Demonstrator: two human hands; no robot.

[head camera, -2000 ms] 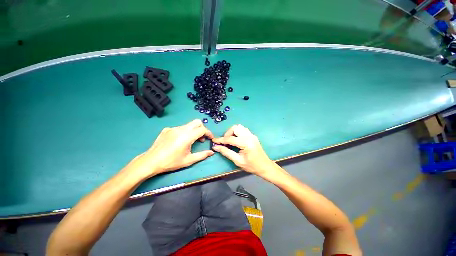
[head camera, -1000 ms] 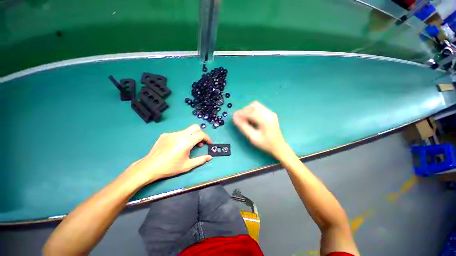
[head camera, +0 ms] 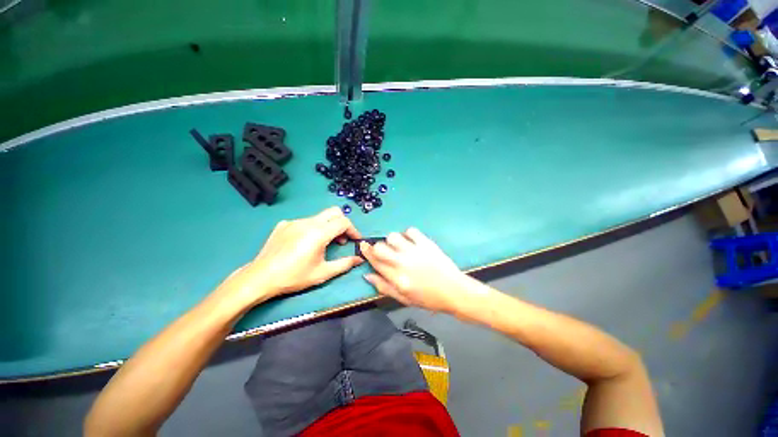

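Note:
A black three-hole plate [head camera: 359, 247] lies on the bench near its front edge, mostly hidden under my fingers. My left hand [head camera: 307, 250] grips its left end between thumb and fingers. My right hand [head camera: 414, 269] is over its right part, with fingertips pressed on its top; whether an insert is under them is hidden. A pile of small glossy black inserts [head camera: 355, 158] lies beyond my hands. A small pile of black plates [head camera: 263, 166] lies to the left of the inserts.
A metal post [head camera: 351, 51] stands behind the inserts at the pale strip [head camera: 478, 83] along the back of the green bench [head camera: 546, 171]. A blue crate [head camera: 740, 259] and a cardboard box [head camera: 732, 207] are beyond the bench at the right.
One second ago my right hand was raised to the right of the plate, with two filled holes showing. It has come back down onto the plate. My left hand has kept its hold.

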